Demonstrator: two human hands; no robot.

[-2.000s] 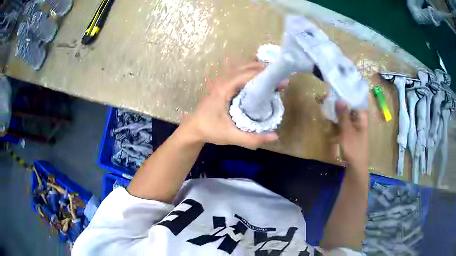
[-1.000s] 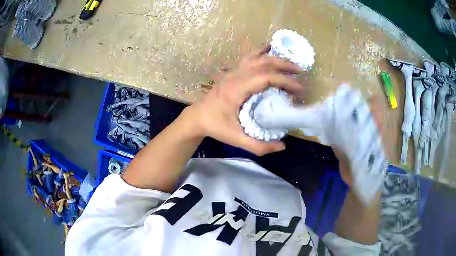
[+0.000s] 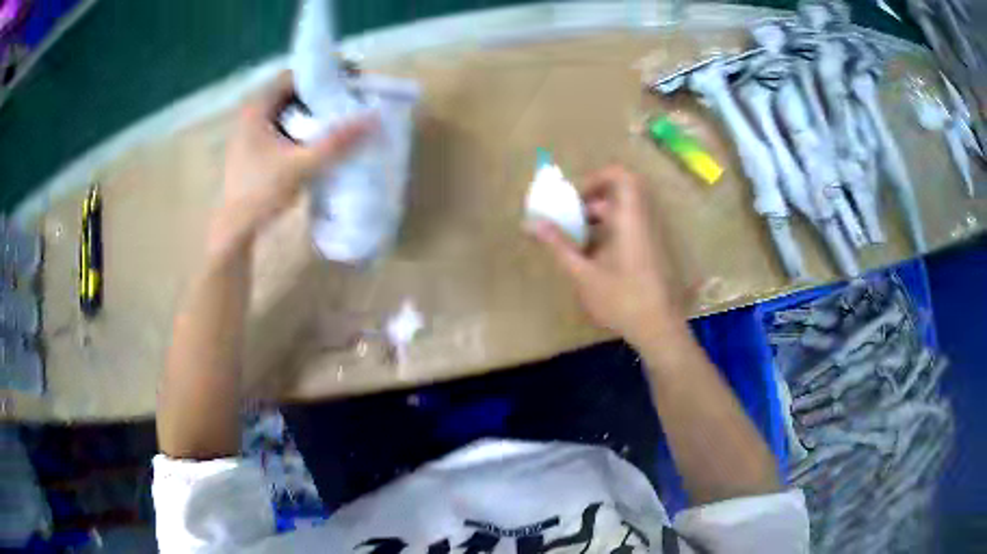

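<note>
My left hand (image 3: pixel 265 162) holds the whitish lower-body piece (image 3: pixel 363 200) above the left part of the bench. A whitish leg (image 3: pixel 315 60) points up from it to the frame's top edge. The piece is blurred, so how the leg sits in it cannot be told. My right hand (image 3: pixel 619 254) is shut on the small white glue bottle (image 3: pixel 555 203), nozzle pointing away from me, over the middle of the bench.
Several figurine legs (image 3: pixel 774 130) lie at the bench's right. A green-yellow stick (image 3: pixel 686 149) lies beside them. A utility knife (image 3: pixel 91 251) lies at the left. A blue crate (image 3: pixel 775 379) of grey-white parts stands below right. The green conveyor (image 3: pixel 162 87) runs behind.
My left hand has moved left and away from me with the piece. My right hand has left the leg and taken hold of the glue bottle. The view has turned.
</note>
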